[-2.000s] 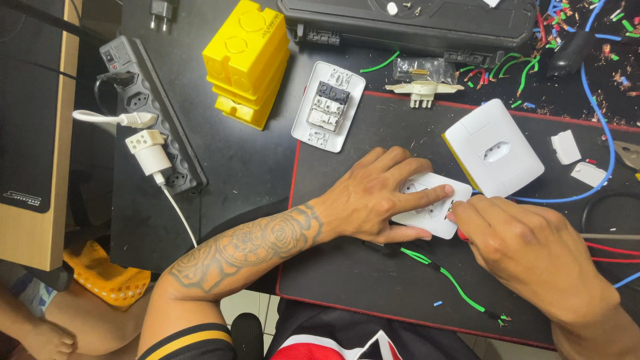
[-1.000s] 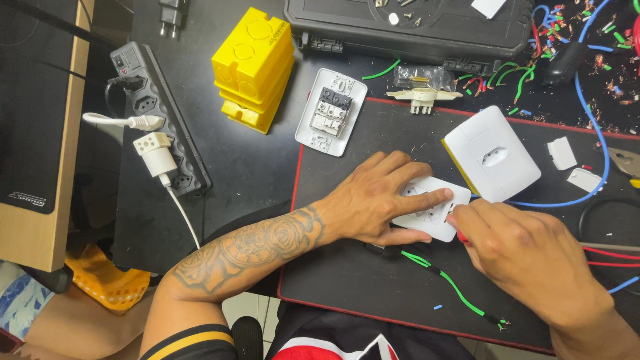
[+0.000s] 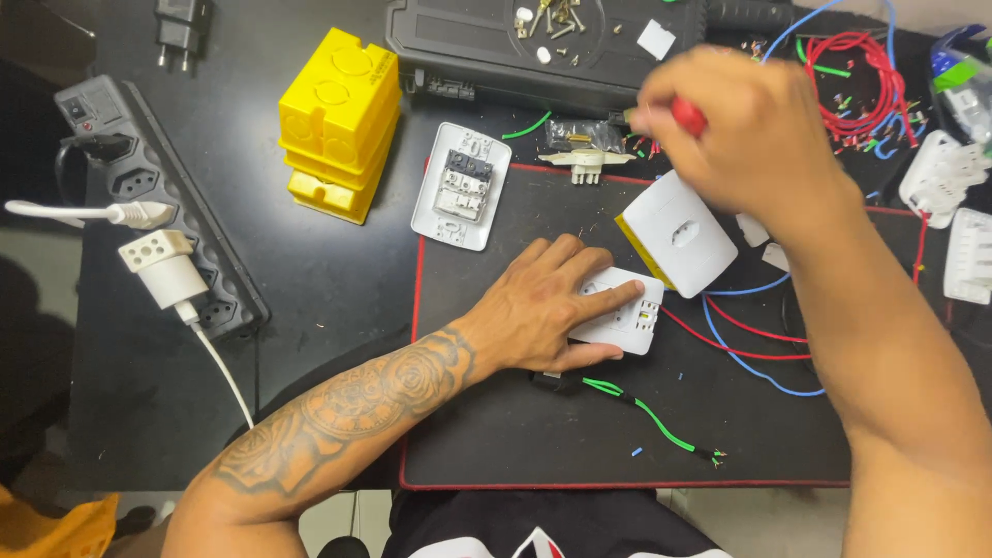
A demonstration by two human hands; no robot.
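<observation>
My left hand [image 3: 554,306] lies over a white socket frame [image 3: 639,337], thumb on its near edge and index finger along its face, on the black desk mat with red trim [image 3: 496,434]. My right hand [image 3: 736,116], blurred and raised over the back of the mat, is closed around a red handle [image 3: 688,116]; the rest of that tool is hidden. Below it a white socket plate [image 3: 682,232] sits on a yellow box. Another white plate with switch modules [image 3: 461,186] lies left of my left hand. Green wires [image 3: 659,422] lie near the frame.
Stacked yellow junction boxes [image 3: 341,124] stand at the left, beside a black power strip [image 3: 159,205] with plugs in it. A black case [image 3: 535,54] holding loose screws lies at the back. Red wire coils [image 3: 852,85], clippings and white parts [image 3: 942,178] are at the right.
My right hand has moved up and away from the white frame, keeping the red handle. My left hand remains on the frame, whose right end is now uncovered.
</observation>
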